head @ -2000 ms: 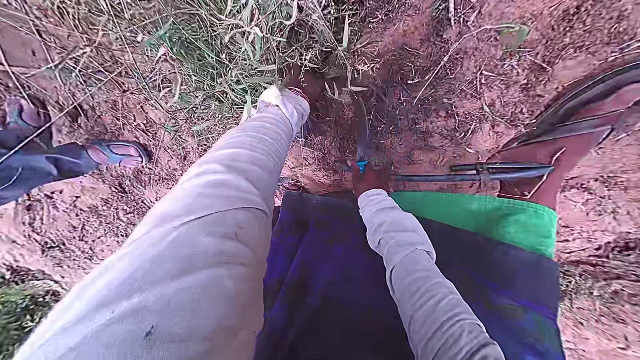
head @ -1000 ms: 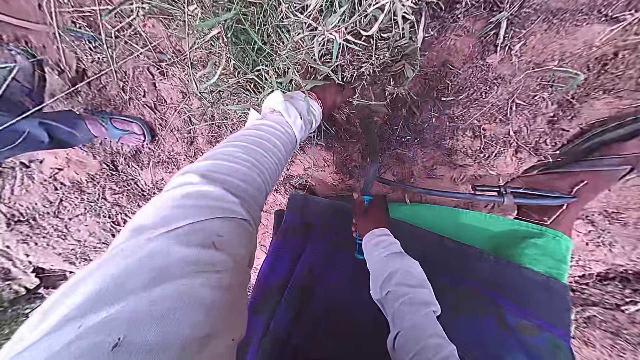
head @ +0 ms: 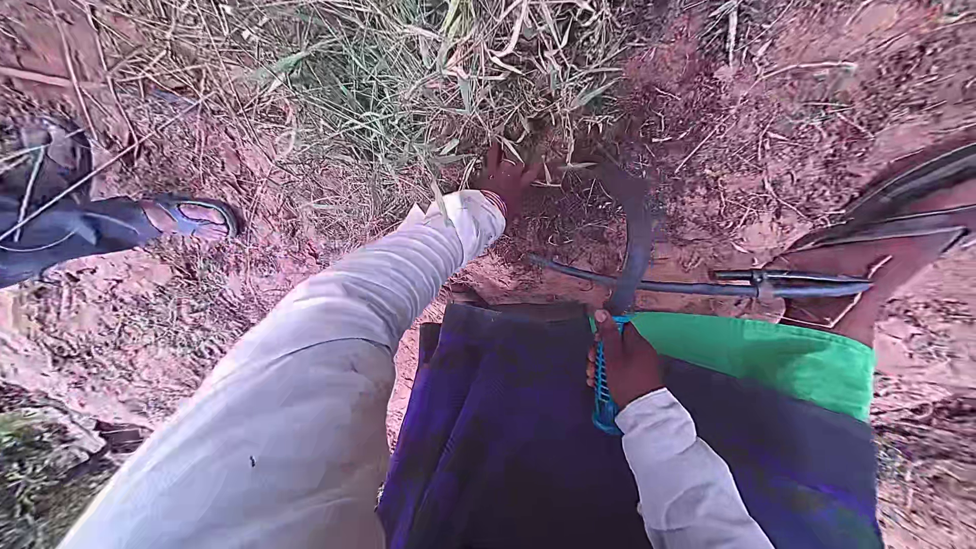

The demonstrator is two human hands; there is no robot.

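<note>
My right hand [head: 627, 358] is closed around the blue handle of a sickle [head: 637, 244]. Its dark curved blade points away from me, and the tip lies near the soil at the base of the grass. At the lower edge of a clump of green and dry grass [head: 457, 99] is my left hand [head: 509, 181], fingers spread, with a red bracelet at the wrist. Grass blades partly cover those fingers. Between the two hands a black hose or pipe [head: 686, 288] runs across the reddish soil, passing by the sickle blade.
At the left, another person's sandalled foot [head: 194, 217] and dark trouser leg stand on the soil. A dark cloth with a green band [head: 762, 354] hangs over my lap. A foot in a dark sandal [head: 915, 206] is at the right edge. Dry stalks lie around.
The sickle and my right hand have drawn back toward my lap since the first frame. My left hand's fingers now show spread at the grass. The view has shifted slightly.
</note>
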